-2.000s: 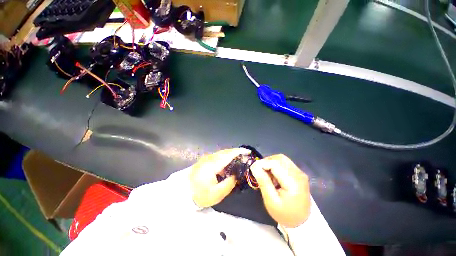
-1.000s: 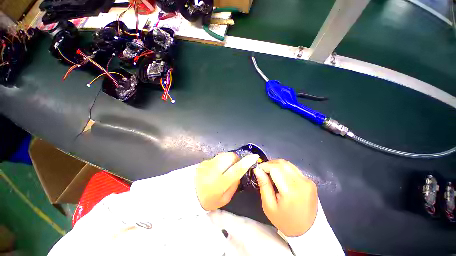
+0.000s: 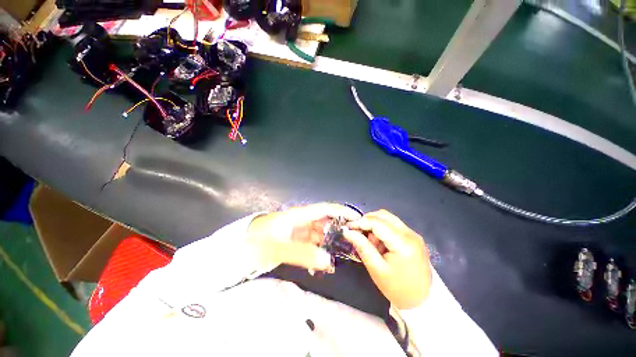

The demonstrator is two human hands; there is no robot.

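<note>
A small round black wired unit (image 3: 336, 239) is held between both hands above the bench mat, near the wearer's body. My left hand (image 3: 289, 237) wraps around its left side, with the thumb and fingers apart on either side of it. My right hand (image 3: 394, 254) has its fingertips on the unit's upper right part. A dark rim shows above the fingers and a silvery part shows in the middle. The fingers hide much of the unit, and its wires are barely visible.
Several wired units (image 3: 171, 117) with loose coloured wires cluster at upper left. A blue air blow gun (image 3: 408, 151) with a grey hose lies beyond the hands. Three modules (image 3: 585, 272) stand at far right. A white rail (image 3: 369, 75), cardboard box (image 3: 66, 233) and red stool (image 3: 129, 272) surround the mat.
My left hand has opened up around the unit, and its thumb has come off the unit's top. Less of the wires shows. The view has shifted slightly.
</note>
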